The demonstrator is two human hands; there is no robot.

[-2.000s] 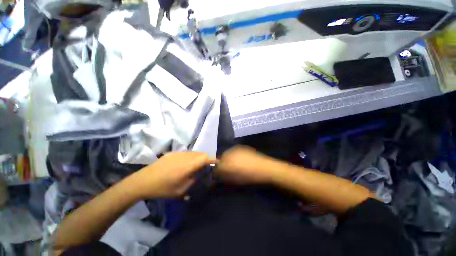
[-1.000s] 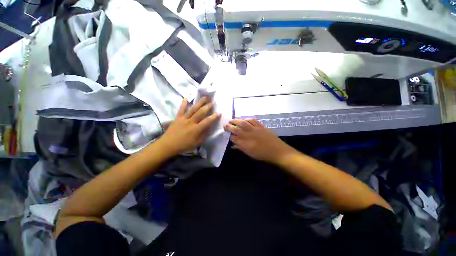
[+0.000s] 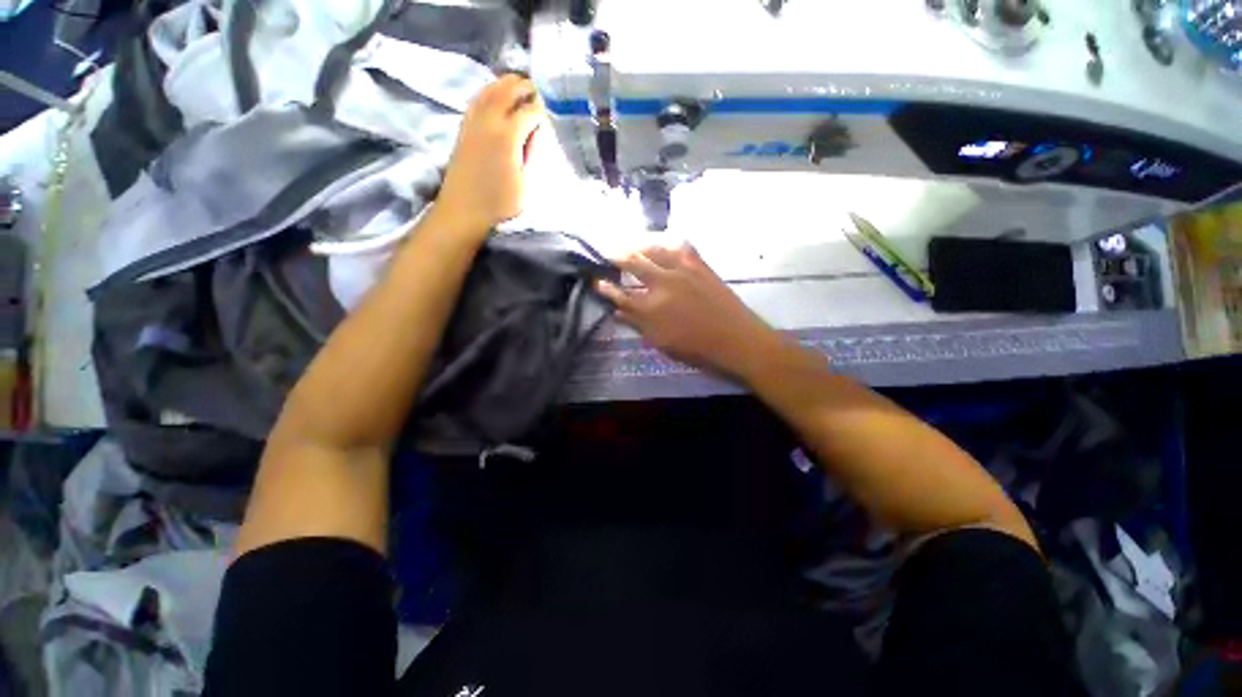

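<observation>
A light grey garment with dark grey panels [image 3: 511, 320] lies heaped on the machine table, left of and in front of the needle area. My left hand [image 3: 493, 150] is on the garment's far part, left of the needle, fingers pointing away from me. My right hand [image 3: 674, 302] is at the dark panel's right edge, its fingertips on the cloth just in front of the needle area. The white sewing machine [image 3: 817, 130] stands behind, its lit presser foot area [image 3: 654, 204] washed out by glare. The cloth under it cannot be made out.
Thread snips [image 3: 892, 262] and a black flat rectangle [image 3: 1002, 275] lie right of the needle, beside a tray of small metal parts [image 3: 1125, 272]. A ruler strip [image 3: 940, 347] runs along the table's front edge. Grey cloth heaps [image 3: 130, 599] lie below the table at both sides.
My left hand has moved away from me, up beside the needle area. My right hand has moved slightly up. The dark panel now covers the front, where white cloth lay.
</observation>
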